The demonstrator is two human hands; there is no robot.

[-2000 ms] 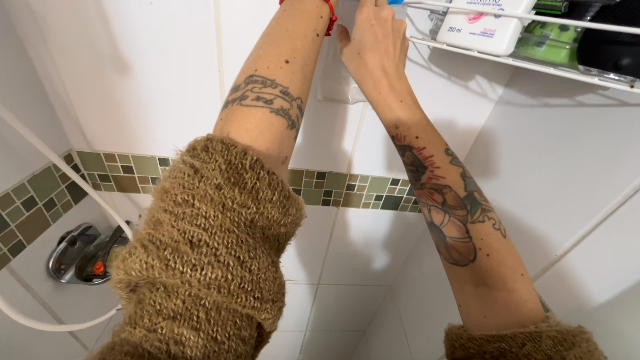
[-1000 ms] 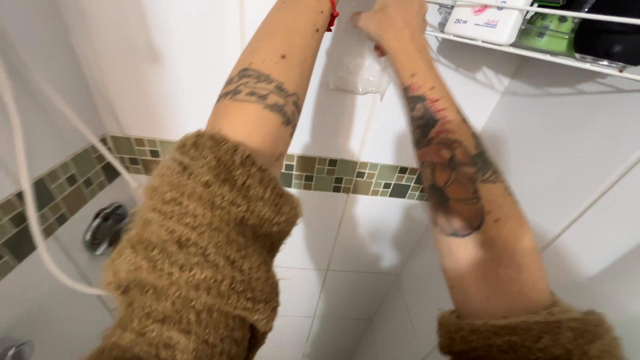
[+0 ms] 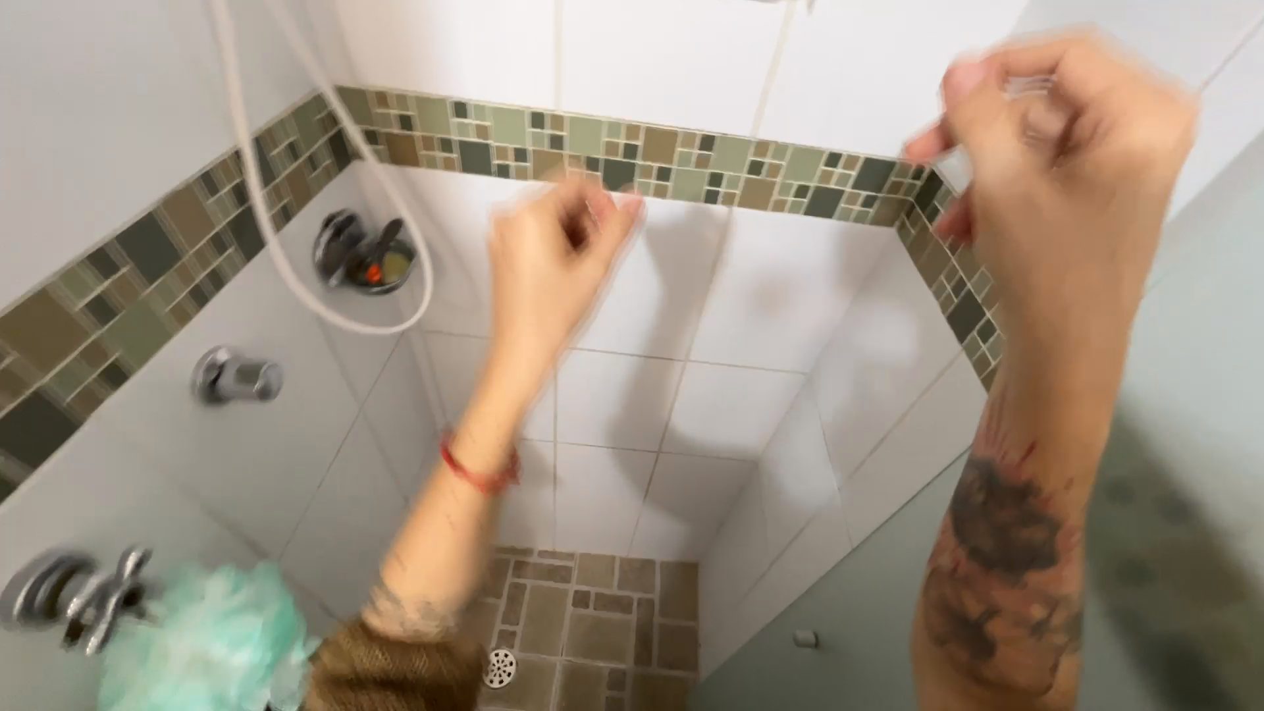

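My left hand [image 3: 553,262], with a red bracelet [image 3: 479,469] at the wrist, is raised in the middle of the shower with curled fingers, in front of the white tiled wall [image 3: 632,296]. Nothing shows between its thumb and fingers. My right hand [image 3: 1071,148] is up at the right, fingers bent and thumb near the index finger; both are motion-blurred, and whether the right one pinches something small cannot be told. Neither hand touches a wall. A white shower hose [image 3: 259,207] hangs in a loop to the left of my left hand.
On the left wall are a metal soap dish [image 3: 380,269] with small items, a chrome fitting [image 3: 237,377] and a chrome cross-handle tap [image 3: 109,597] beside a turquoise mesh sponge [image 3: 212,642]. A round drain [image 3: 499,669] lies in the tiled floor. A glass panel [image 3: 820,592] stands at the right.
The view has tilted down and left. My hands, earlier close together near the wire shelf with a clear plastic piece below them, are now apart; the shelf and plastic piece are out of view.
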